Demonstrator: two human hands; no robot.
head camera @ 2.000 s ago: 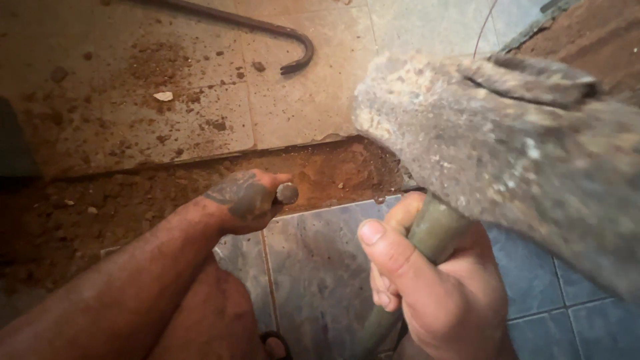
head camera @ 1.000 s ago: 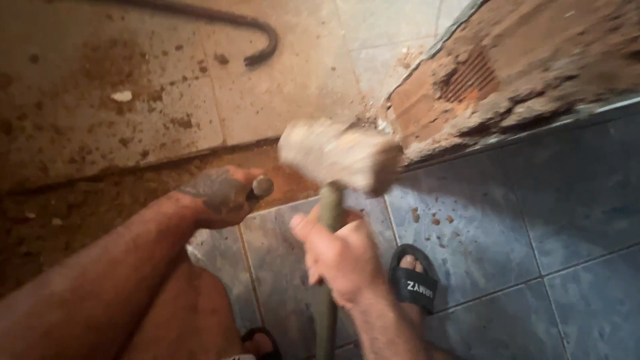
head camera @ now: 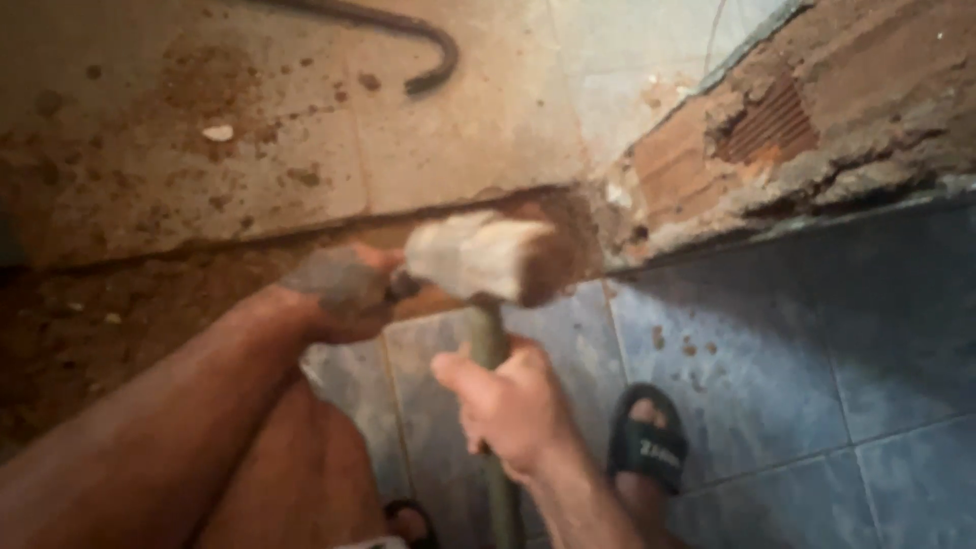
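Observation:
My right hand (head camera: pixel 511 404) grips the greenish handle of a mallet (head camera: pixel 476 255), whose pale, worn head is blurred. The head is at the round end of a metal chisel (head camera: pixel 402 282); whether they touch cannot be told. My left hand (head camera: pixel 339 290), with grey dirt on its back, is closed around that chisel. Most of the chisel is hidden by the hand. Beneath the left hand runs a dug-out trench (head camera: pixel 564 221) of brown earth between two tiled floors.
A bent metal bar (head camera: pixel 435 46) lies on the beige tiled floor (head camera: pixel 473 145) among crumbs of dirt. Broken wall masonry (head camera: pixel 770 137) with exposed hollow brick stands at upper right. My sandalled foot (head camera: pixel 648 438) rests on the blue tiles (head camera: pixel 732 366), near small debris.
The mallet head, large and close to the view two seconds ago, has come down to the chisel end at my left hand. Both hands have kept their holds. The view has shifted.

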